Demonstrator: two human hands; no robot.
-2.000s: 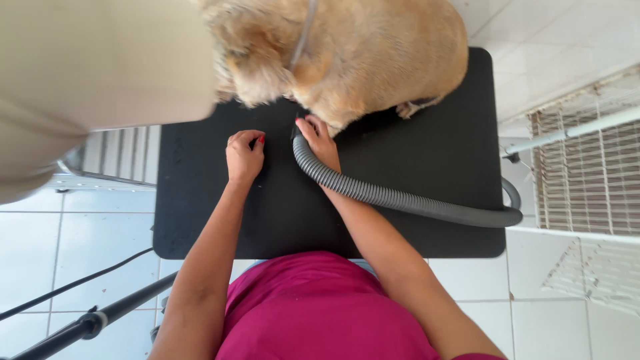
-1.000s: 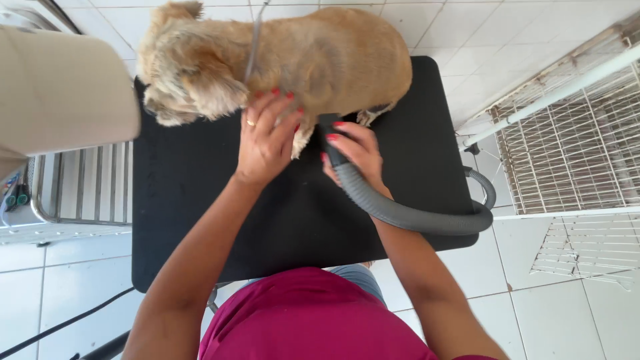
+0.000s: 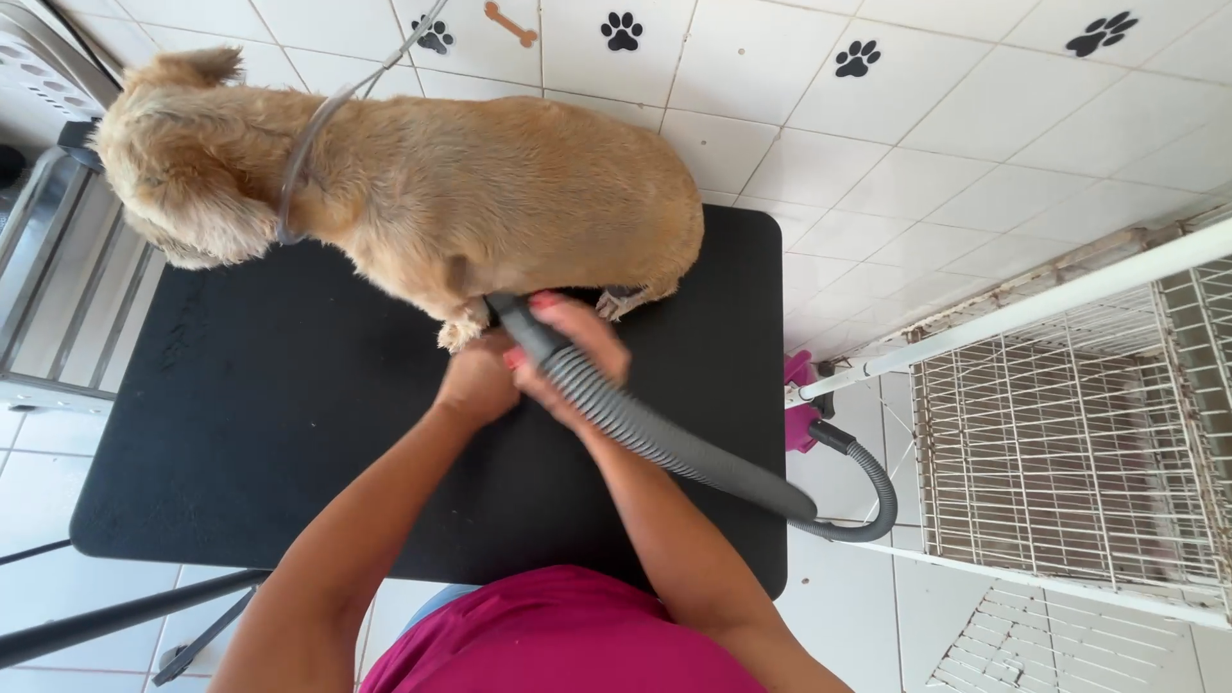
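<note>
A tan dog (image 3: 520, 192) stands on the black grooming table (image 3: 289, 414), its head to the left and a clear loop (image 3: 306, 159) round its neck. My right hand (image 3: 577, 356) is shut on the dark nozzle end of a grey ribbed dryer hose (image 3: 654, 433), whose tip is at the dog's front leg. My left hand (image 3: 476, 380) is beside that leg's paw (image 3: 462, 329); its fingers are partly hidden and blurred, so whether it grips the paw does not show. The hose runs over my right forearm and off the table's right edge.
White wire cages (image 3: 1039, 443) stand at the right, near a pink dryer unit (image 3: 799, 423) with a hose. A tiled wall (image 3: 741, 144) with paw decals rises behind the dog. A metal rack (image 3: 67, 279) is at the left, and black stand legs (image 3: 125, 616) at the lower left.
The nozzle remains in my right hand near the front leg. My left hand has moved down from the dog's chest to beside the paw. The view has shifted, and the beige object at upper left is gone.
</note>
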